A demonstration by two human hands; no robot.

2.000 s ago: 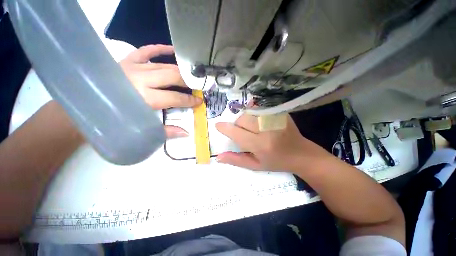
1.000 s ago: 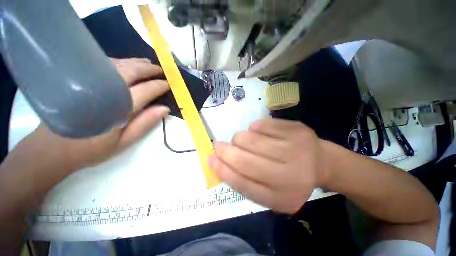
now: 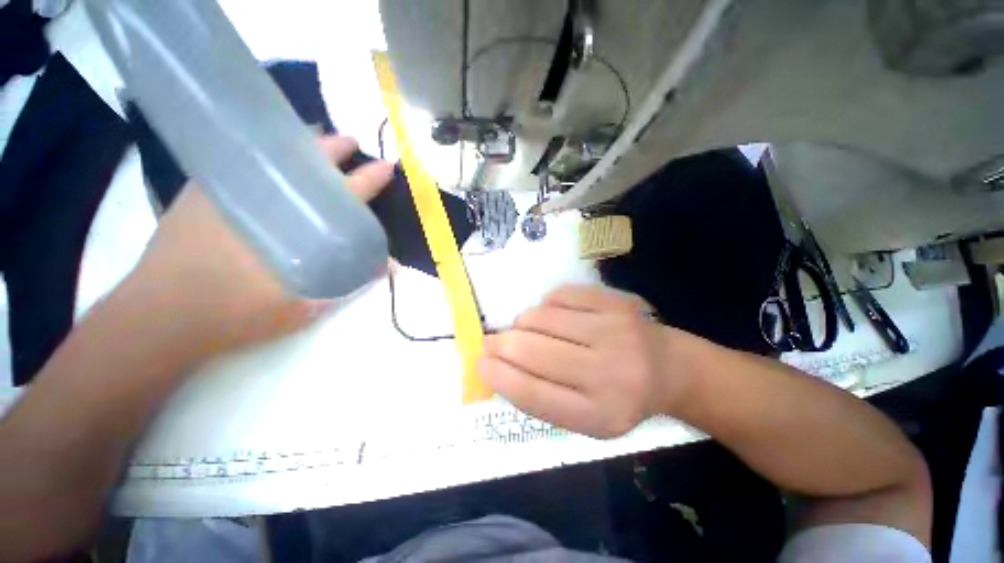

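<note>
A narrow yellow strip [image 3: 438, 236] lies lengthwise, slightly slanted, over a black fabric piece [image 3: 410, 225] just left of the grey striped feed area [image 3: 498, 218]. My right hand [image 3: 578, 357] pinches the strip near its lower end, fingers curled. My left hand [image 3: 259, 242] is at the left edge of the black piece, partly hidden behind a grey arm; its fingertips are near the fabric, and I cannot tell if they grip it. The presser foot and needle area [image 3: 479, 176] stands beside the fabric's right tip.
The off-white machine head [image 3: 683, 99] hangs overhead. The thick grey arm [image 3: 259, 165] crosses the upper left. A cream ribbed knob [image 3: 606, 236], dark stacked pieces [image 3: 694, 242], shears [image 3: 809, 308] and a slim dark tool [image 3: 881, 319] are right. Black cut pieces [image 3: 55, 198] lie left.
Since one second ago, the strip stands more upright and closer to the needle area, with my right hand still on its lower end. My left hand has shifted and is more hidden by the grey arm.
</note>
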